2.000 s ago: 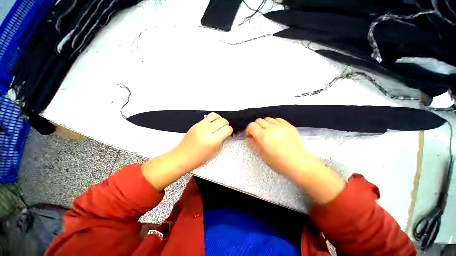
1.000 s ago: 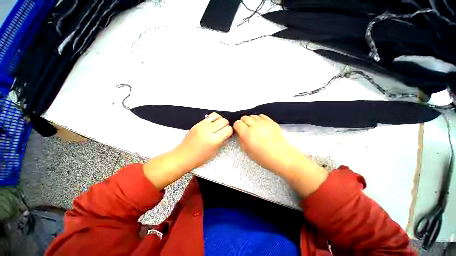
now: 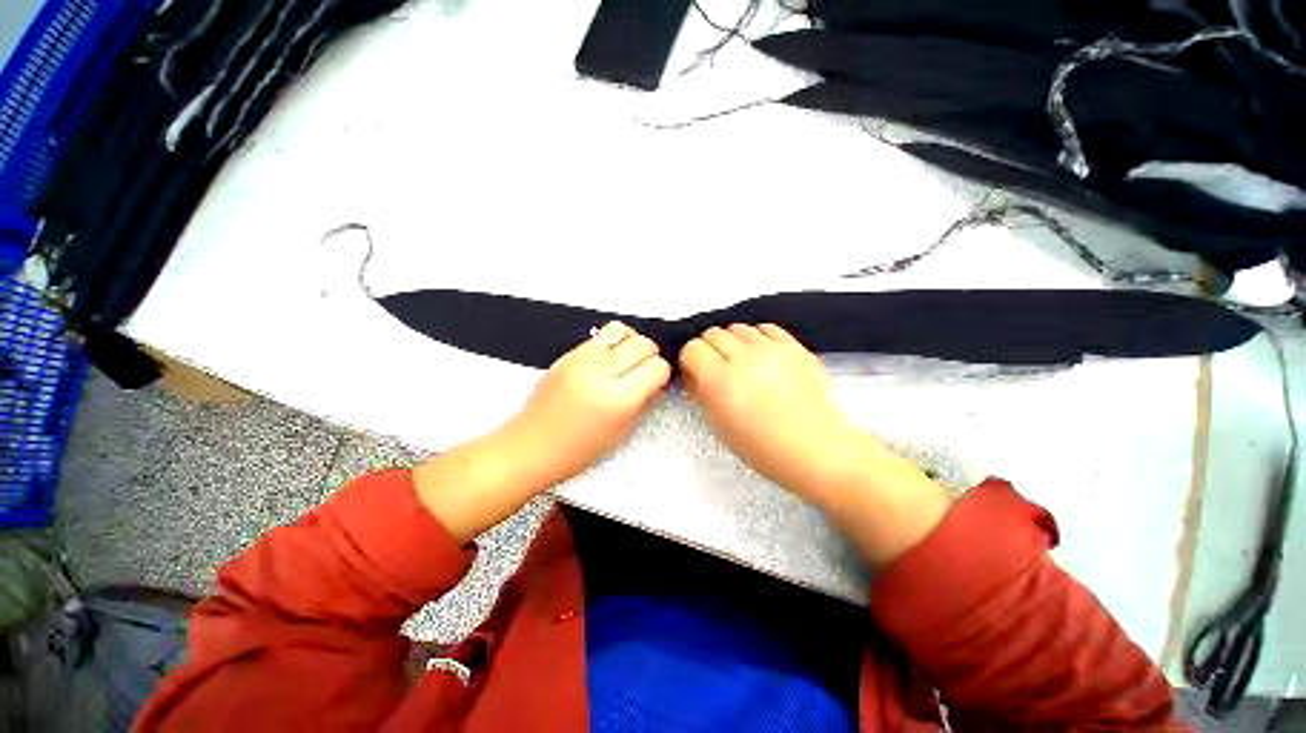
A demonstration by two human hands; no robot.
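Note:
A long black knitted strip (image 3: 974, 324) with pointed ends lies across the table in front of me, dipping a little at its middle. My left hand (image 3: 609, 380) grips its lower edge left of the middle. My right hand (image 3: 745, 375) grips the edge just right of it, the fingertips close to my left ones. Both hands are bare, with fingers bent over the strip; a needle or thread between them cannot be made out. A yarn tail (image 3: 367, 261) curls up from the left tip. A pale line runs under the right half.
Scissors (image 3: 1229, 644) lie at the right table edge. A flat black phone (image 3: 633, 40) lies at the top. A black strip pile (image 3: 917, 72) with mottled cord (image 3: 1067, 108) is upper right. Another strip bundle (image 3: 129, 158) is left, beside a blue crate (image 3: 32, 387).
Since two seconds ago, my right hand has moved left, close to my left hand. The strip's left tip has shifted up and slightly right, and its yarn tail has moved.

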